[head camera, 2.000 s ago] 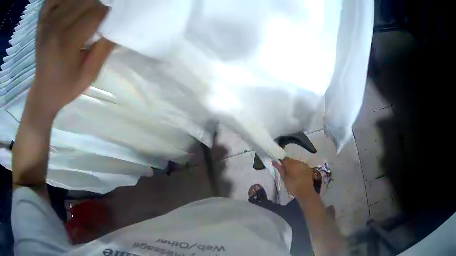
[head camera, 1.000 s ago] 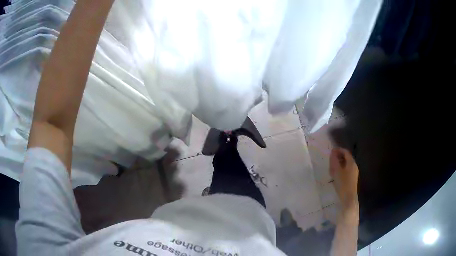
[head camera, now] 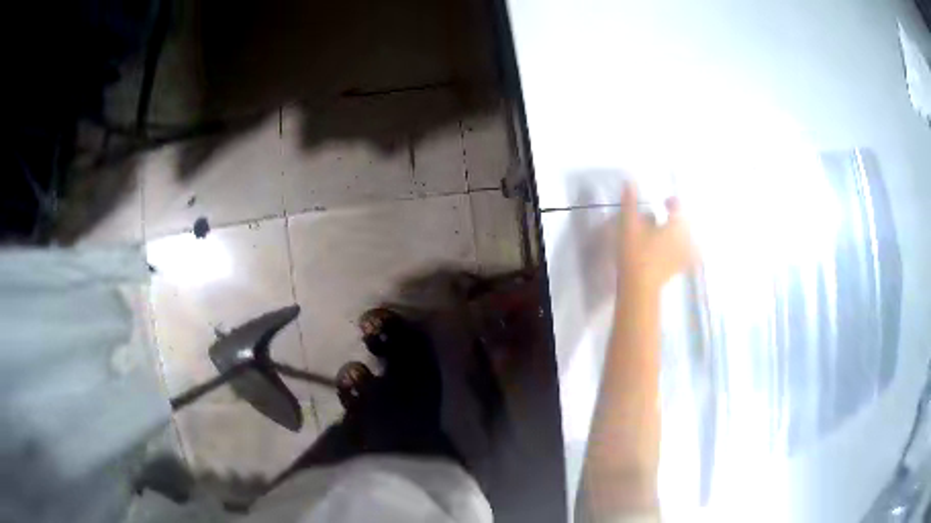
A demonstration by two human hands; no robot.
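Observation:
My right hand (head camera: pixel 655 243) is over the glossy white table (head camera: pixel 613 92), blurred by motion and washed out by glare. Two fingertips show apart and no held thing is visible. To its right lies shiny clear film with long creases, which looks like clear polybags (head camera: pixel 852 296). Its left part is lost in the glare and partly behind my forearm. My left hand is out of the picture.
White hanging cloth (head camera: pixel 71 358) fills the lower left edge. A grey stand foot (head camera: pixel 260 368) is on the tiled floor (head camera: pixel 378 235), left of my feet. The table's dark edge (head camera: pixel 531 235) runs down the middle. Dark shapes fill the upper left.
The view has turned from the hanging white shirts to the table. My right hand, earlier gripping cloth and then off it, is now over the table. My left arm has left the picture.

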